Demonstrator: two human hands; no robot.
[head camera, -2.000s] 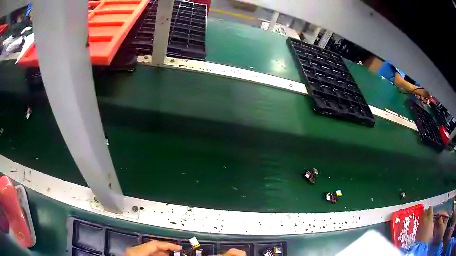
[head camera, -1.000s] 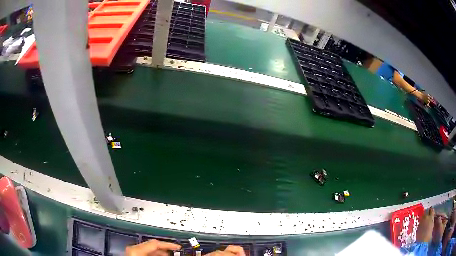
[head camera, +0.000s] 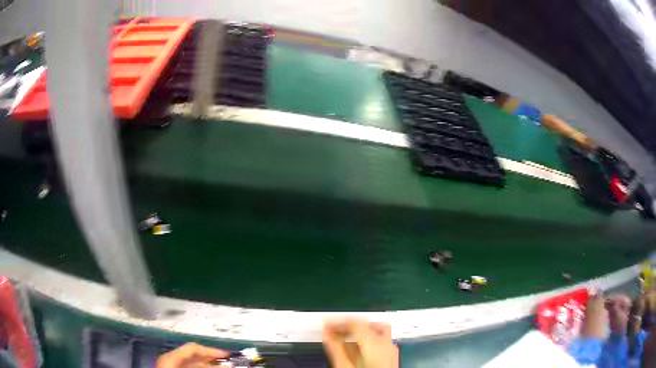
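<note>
My left hand (head camera: 190, 356) is at the bottom edge, partly cut off. Its fingertips are on a small black electronic unit with a white and yellow piece (head camera: 250, 355), over the black compartment tray (head camera: 122, 346). My right hand (head camera: 363, 343) is to the right of the unit, apart from it, raised at the white rail with fingers bent down. It is blurred and cut off by the bottom edge. I cannot tell if it holds anything.
Small units (head camera: 471, 283) lie scattered on the green conveyor (head camera: 288, 266). A grey post (head camera: 97, 180) stands at left. A black tray (head camera: 449, 129) and an orange-red tray (head camera: 133, 65) lie beyond. At right are a red parts tray (head camera: 561, 316) and another person's hands (head camera: 611, 316).
The view has shifted and blurred. My right hand has risen away from the unit, up to the rail. My left hand remains on the unit.
</note>
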